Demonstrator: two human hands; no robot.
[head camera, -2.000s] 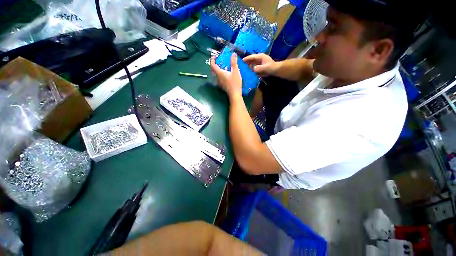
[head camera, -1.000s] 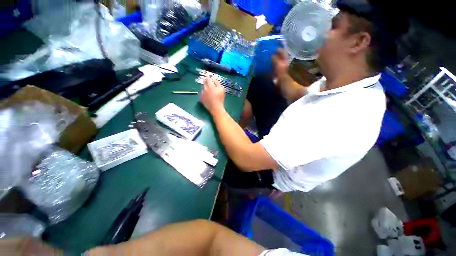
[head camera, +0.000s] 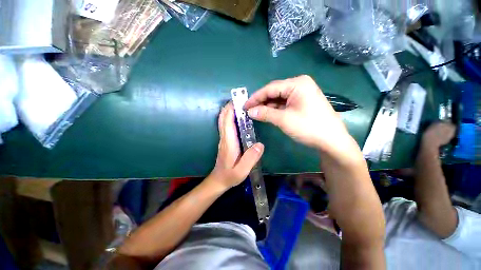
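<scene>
A narrow silver metal strip (head camera: 257, 182) with holes stands out over the bench's near edge in the middle of the view. Some blue shows along its left side. My left hand (head camera: 232, 153) grips the strip around its upper half, thumb on its face. My right hand (head camera: 295, 108) is at the strip's upper part, with thumb and index fingertips close together at a hole. Whether a small screw is between these fingertips is too small to tell.
Clear bags of silver hardware (head camera: 295, 23) lie at the back. A black tool (head camera: 342, 103) lies behind my right wrist. Loose silver strips (head camera: 382, 132) and white boxes (head camera: 411, 108) are at right, near a coworker's hand (head camera: 439, 135). A blue crate (head camera: 285, 224) is below the edge.
The view has turned from the coworker to the bench in front of me. Both my hands and the held strip now show; earlier only part of an arm showed clearly.
</scene>
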